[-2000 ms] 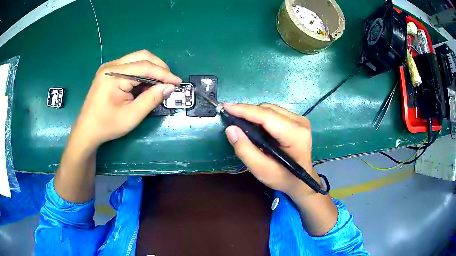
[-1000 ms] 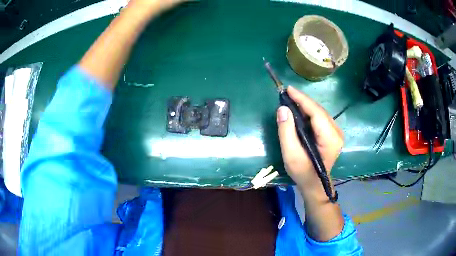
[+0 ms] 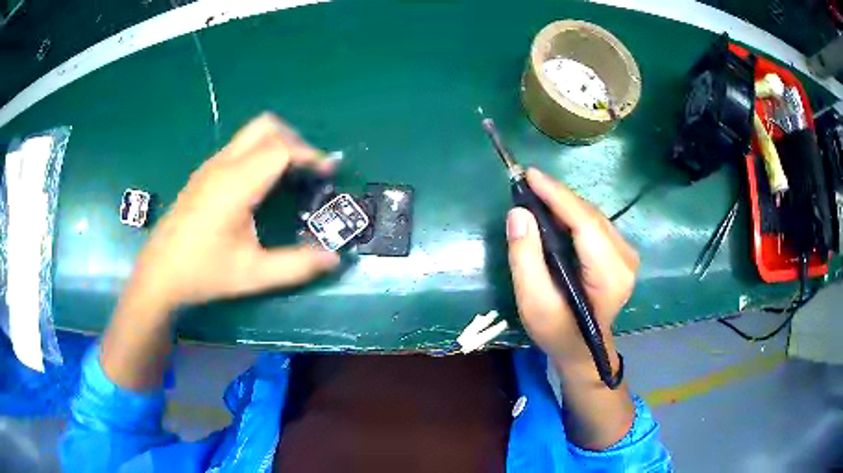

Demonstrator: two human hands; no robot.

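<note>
A small rounded-square device housing [image 3: 339,222] with a pale rim and white parts inside sits turned at an angle on the black soldering jig [image 3: 392,220]. My left hand [image 3: 217,217] is blurred, with thumb and fingers spread apart on the left side of the housing; it looks empty. My right hand [image 3: 578,263] holds the black soldering iron [image 3: 547,226] upright like a pen, its tip pointing up and away from the jig. A second housing [image 3: 135,208] lies to the left of my left hand.
A tan ring pot [image 3: 580,83] with white scraps stands beyond my right hand. A black fan [image 3: 714,106], tweezers [image 3: 716,240] and a red tool tray [image 3: 775,263] are at right. White connectors [image 3: 481,331] lie at the front edge. A plastic sleeve [image 3: 32,245] lies far left.
My left hand came back from the far side to the jig. A housing now rests on the jig, which was bare one second ago. My right hand moved the iron off the jig earlier and now holds still.
</note>
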